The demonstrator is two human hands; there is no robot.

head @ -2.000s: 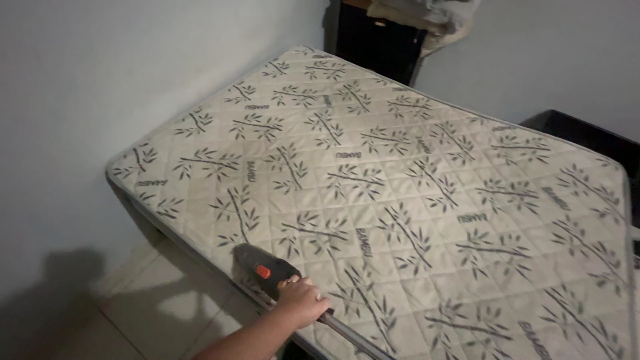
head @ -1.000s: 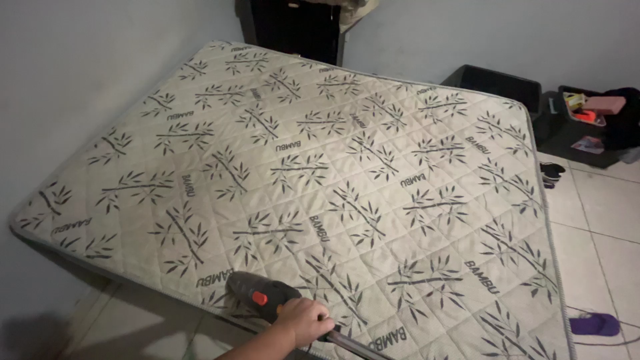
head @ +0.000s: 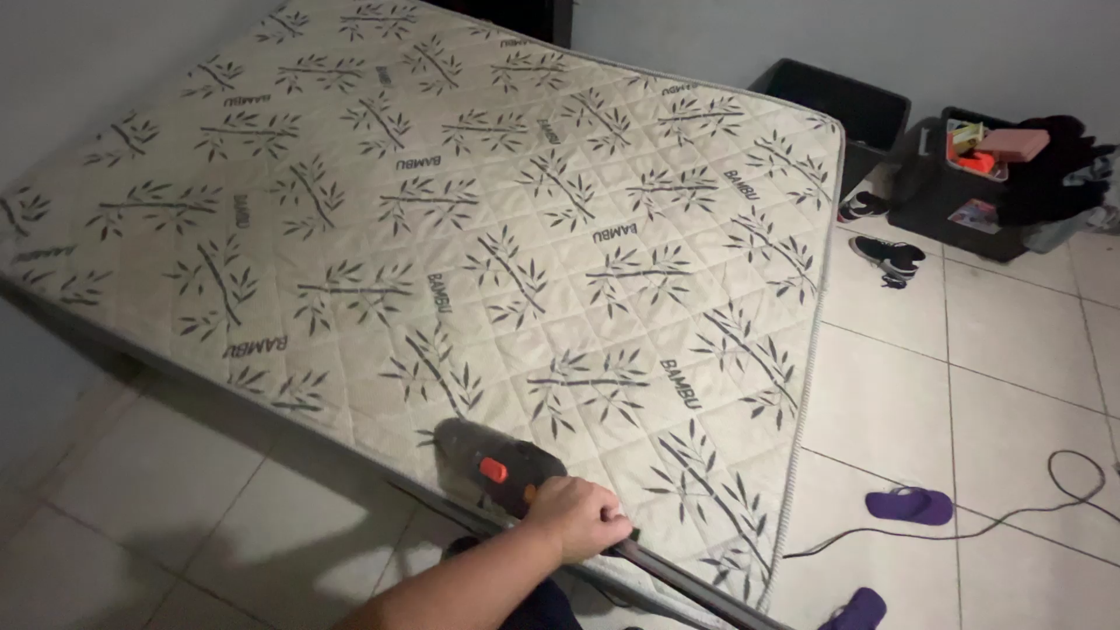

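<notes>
My left hand (head: 577, 521) is closed around the dark handheld vacuum cleaner (head: 499, 459), near where its body meets a long metallic tube (head: 691, 582). The vacuum's rounded dark end with an orange-red button lies over the near edge area of the mattress (head: 542, 271). The mattress is pale, quilted and printed with bamboo sprigs and lettering. From my hand the tube runs down to the lower right, out of the frame. My right hand is out of view.
Right of the mattress, a black cable (head: 927, 531) crosses the tiled floor near two purple flip-flops (head: 910, 506). Dark sneakers (head: 888, 255) lie by a full black bin (head: 927, 192). Another black bin (head: 831, 105) stands at the mattress's far corner. A wall borders the left.
The view has swung to the right, bringing in the bins, shoes, flip-flops and cable. My left hand has kept hold of the vacuum, which now lies nearer the mattress's right end.
</notes>
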